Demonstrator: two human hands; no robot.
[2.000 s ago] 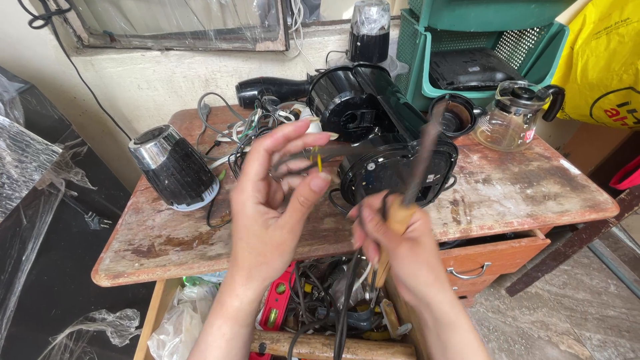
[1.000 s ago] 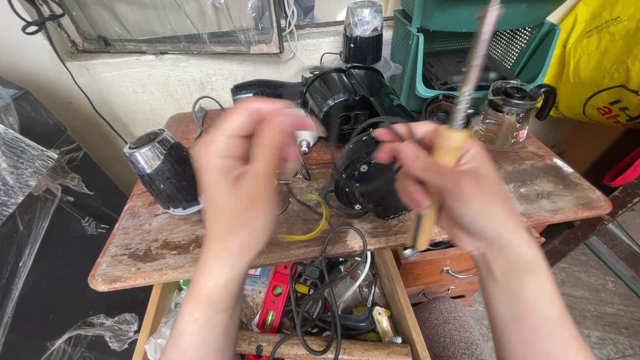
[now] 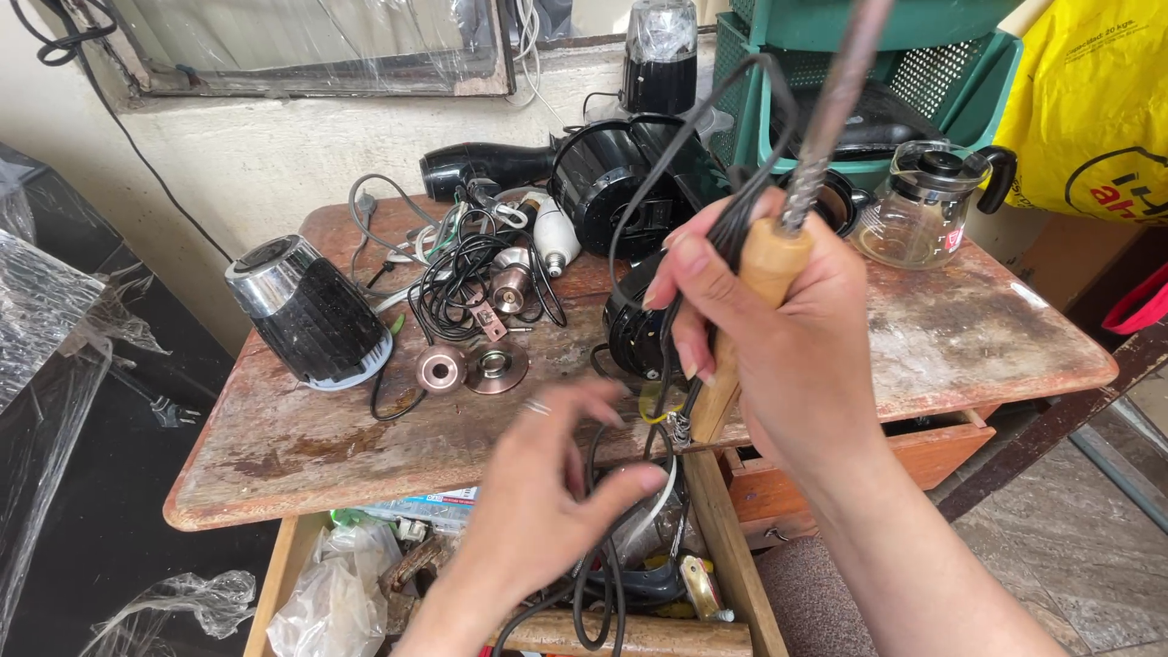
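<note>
My right hand (image 3: 785,310) grips a wooden-handled tool (image 3: 762,274), whose metal shaft points upward out of view, together with loops of black cable (image 3: 650,182). The cable hangs down from this hand into the open drawer. My left hand (image 3: 557,484), blurred, is spread beside the hanging cable with its fingers apart; nothing shows in its grasp. A yellow loop (image 3: 655,406) is near the tool's lower end. Behind the hands, coiled black cables (image 3: 452,292) lie on the worn wooden table (image 3: 310,438) with metal door knob parts (image 3: 441,370).
A black and chrome appliance (image 3: 310,315) stands at the table's left. Behind are a hair dryer (image 3: 484,169), a light bulb (image 3: 555,239) and a black coffee maker (image 3: 611,182). A glass carafe (image 3: 917,219) sits at right. The open drawer (image 3: 730,547) sticks out in front.
My left hand has come down from above the table to over the drawer. Cable loops are now bunched in my right hand with the tool. The yellow loop, lower left before, is now near the tool handle.
</note>
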